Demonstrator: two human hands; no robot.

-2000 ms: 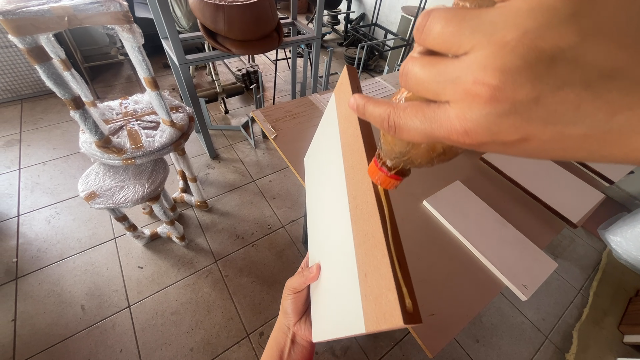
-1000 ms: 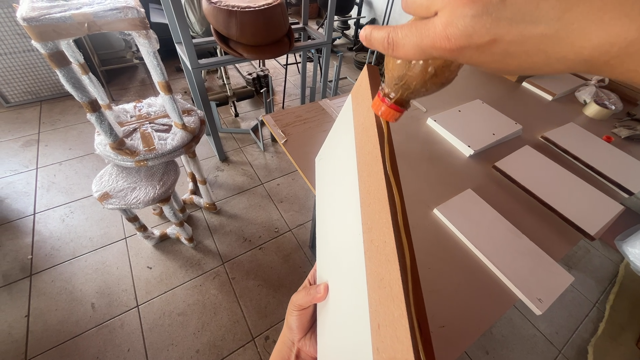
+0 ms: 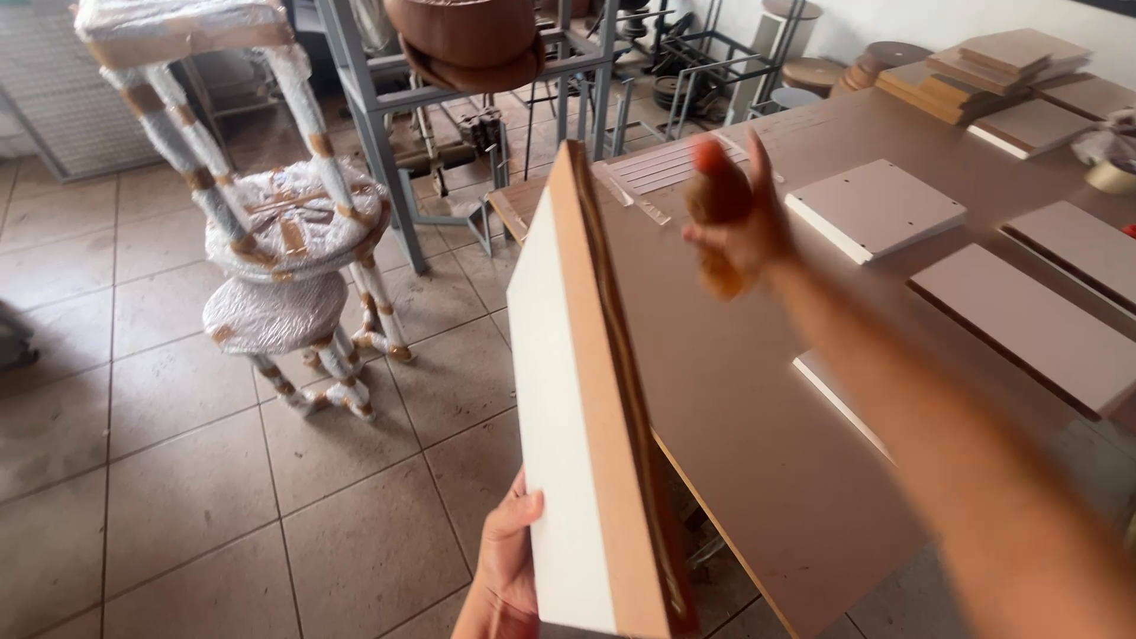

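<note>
My left hand (image 3: 510, 541) grips the lower left edge of a board assembly (image 3: 568, 390) with a white face and a bare wood-toned strip, tilted upright. A line of brownish glue (image 3: 626, 355) runs along its dark narrow edge. My right hand (image 3: 754, 222), blurred, holds a plastic glue bottle (image 3: 717, 191) over the table, its orange-red cap pointing up, apart from the board. To the right, a square white-edged panel (image 3: 874, 209) with small holes and a rectangular panel (image 3: 1021, 324) lie flat. My right forearm partly hides another panel (image 3: 834, 395).
The large brown tabletop (image 3: 728, 426) spans the right side, with stacked boards (image 3: 1003, 67) at its back and a tape roll (image 3: 1109, 176) at the right. Bubble-wrapped stools (image 3: 275, 311) stand on the tiled floor at left. A grey metal frame (image 3: 390, 102) stands behind the board.
My right hand has moved off the board's edge, and the bottle has turned from cap down to cap up. The glue line reaches further along the edge than two seconds ago.
</note>
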